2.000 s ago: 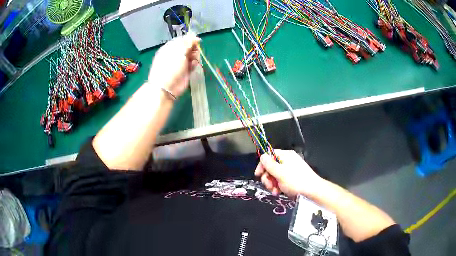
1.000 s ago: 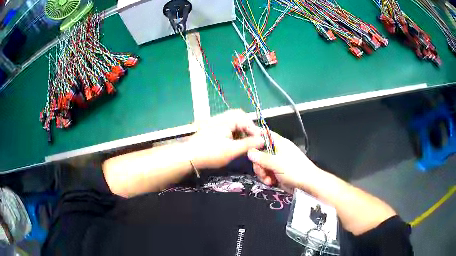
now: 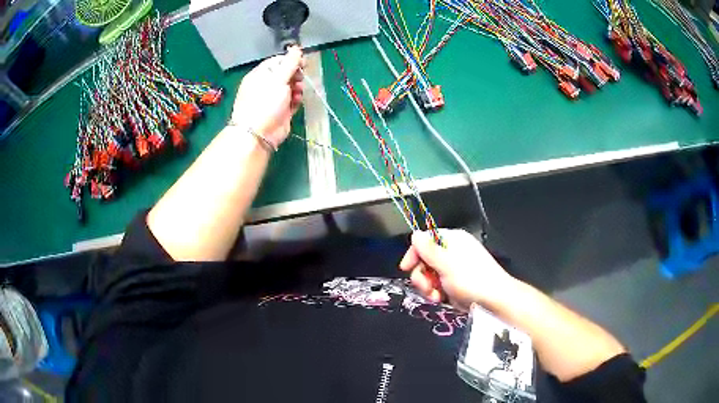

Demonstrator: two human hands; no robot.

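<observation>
My right hand (image 3: 449,268) is closed around the lower end of a wire harness (image 3: 386,153) above my lap, in front of the bench edge. Its coloured wires fan up and left from the fist; some look twisted. My left hand (image 3: 276,90) pinches pale wire ends at the twisting head (image 3: 285,20), a black round hub on the front of the wire twisting machine (image 3: 339,22). The pale wires run taut between both hands. A thin yellowish wire sticks out to the left. The connector is hidden in my right fist.
The finished harness pile (image 3: 130,118) lies left of the machine, near a green fan (image 3: 102,12). Untwisted harnesses (image 3: 544,51) and a darker red bundle (image 3: 654,63) lie right. A grey cable (image 3: 445,142) curves over the bench edge (image 3: 552,164). A blue stool (image 3: 682,228) stands at right.
My left hand has moved from beside my right hand up to the twisting head, now with pale wires. My right hand has stayed low with the harness. A yellowish wire now sticks out left.
</observation>
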